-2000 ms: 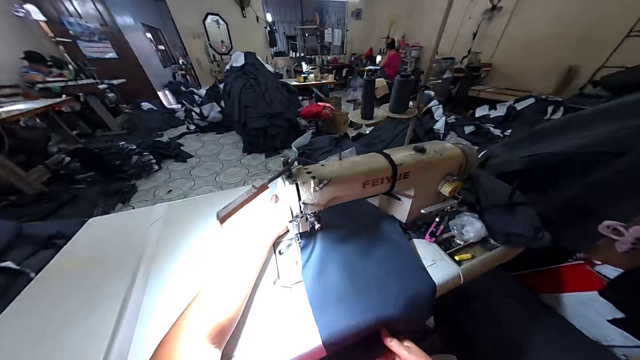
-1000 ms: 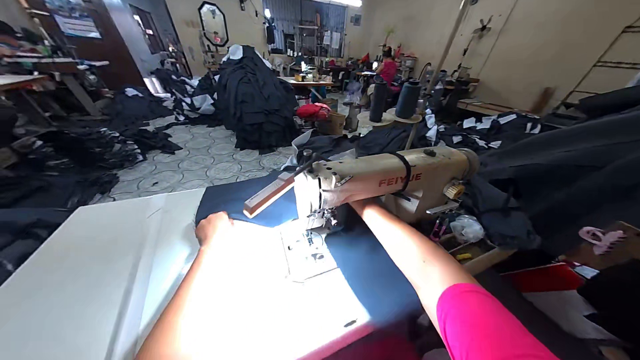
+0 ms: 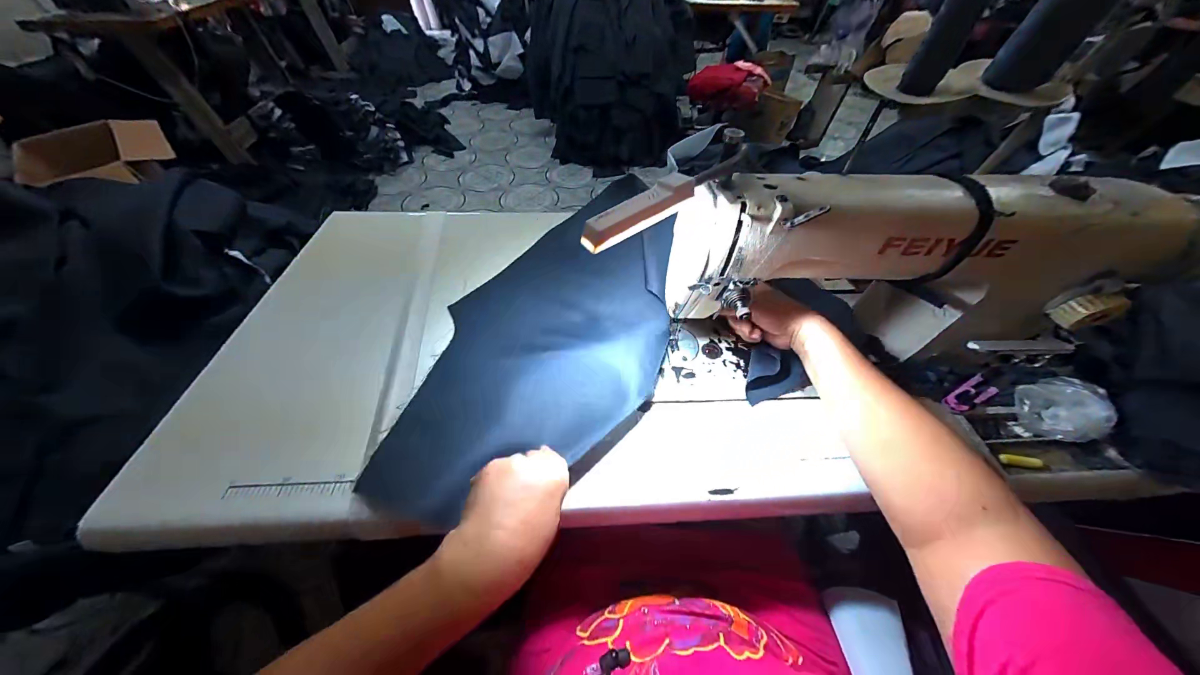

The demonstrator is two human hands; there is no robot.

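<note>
A dark blue fabric panel (image 3: pixel 544 337) lies across the white sewing table (image 3: pixel 272 347), its right edge by the needle area of a Feiyue industrial sewing machine (image 3: pixel 844 220). My left hand (image 3: pixel 516 487) is closed on the panel's near edge at the table front. Behind the needle, under the machine arm, my right hand (image 3: pixel 769 317) has bent fingers beside the presser area; the machine head partly hides them, so its hold is unclear. A smaller folded piece of dark fabric (image 3: pixel 776 373) lies under and beside my right wrist.
On the right, a tray holds a plastic bag (image 3: pixel 1066 410), pink-handled snips (image 3: pixel 970 392) and a yellow item (image 3: pixel 1021 461). A wooden bar (image 3: pixel 637 214) juts from the machine head. Thread cones (image 3: pixel 937 47) stand behind. Dark cloth heaps (image 3: pixel 122 253) and a cardboard box (image 3: pixel 89 152) lie left.
My left hand has come from the far side of the table to its front edge, gripping fabric. The panel now spreads left of the needle. The view has tilted down.
</note>
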